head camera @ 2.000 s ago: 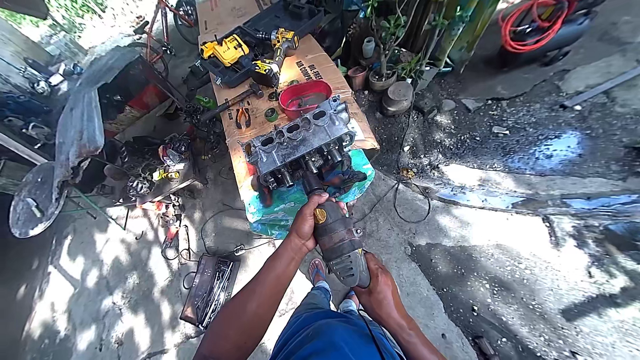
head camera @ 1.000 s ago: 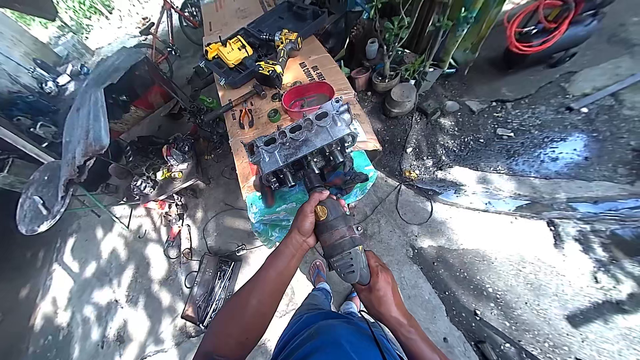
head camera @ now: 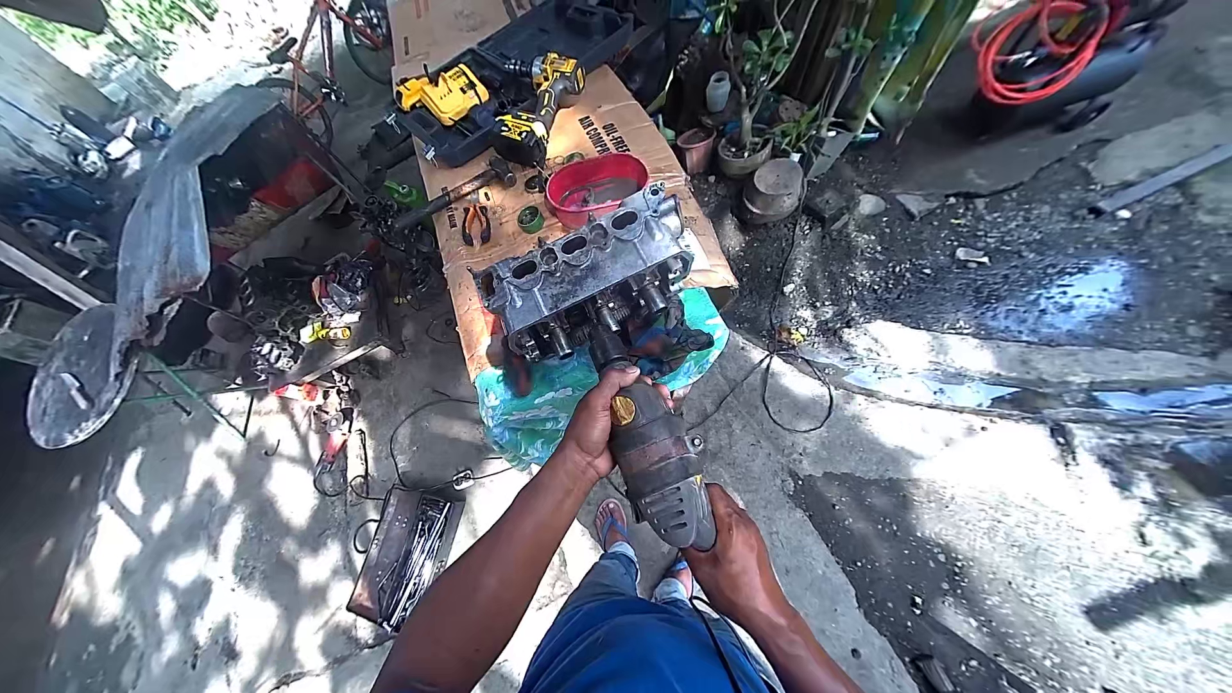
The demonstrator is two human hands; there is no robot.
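Observation:
My left hand (head camera: pixel 599 421) grips the front body of a dark corded power drill (head camera: pixel 659 462), near its chuck. My right hand (head camera: pixel 736 558) is closed around the rear of the drill, its fingers partly hidden beneath. The chuck end points at the near side of an aluminium engine cylinder head (head camera: pixel 577 265), which lies on a cardboard-covered table (head camera: pixel 695 207). Whatever bit is fitted, and where it touches, cannot be made out. A teal patterned cloth (head camera: pixel 525 409) hangs over the table's near edge, with a dark rag (head camera: pixel 674 345) beside the cylinder head.
Behind the cylinder head are a red basin (head camera: pixel 558 183), pliers (head camera: pixel 475 223), a hammer (head camera: pixel 462 192) and yellow cordless tools (head camera: pixel 446 93) on a black case. A metal toolbox (head camera: pixel 385 549) stands on the floor at left. A black cable (head camera: pixel 770 385) loops right of the table; potted plants (head camera: pixel 746 154) stand behind.

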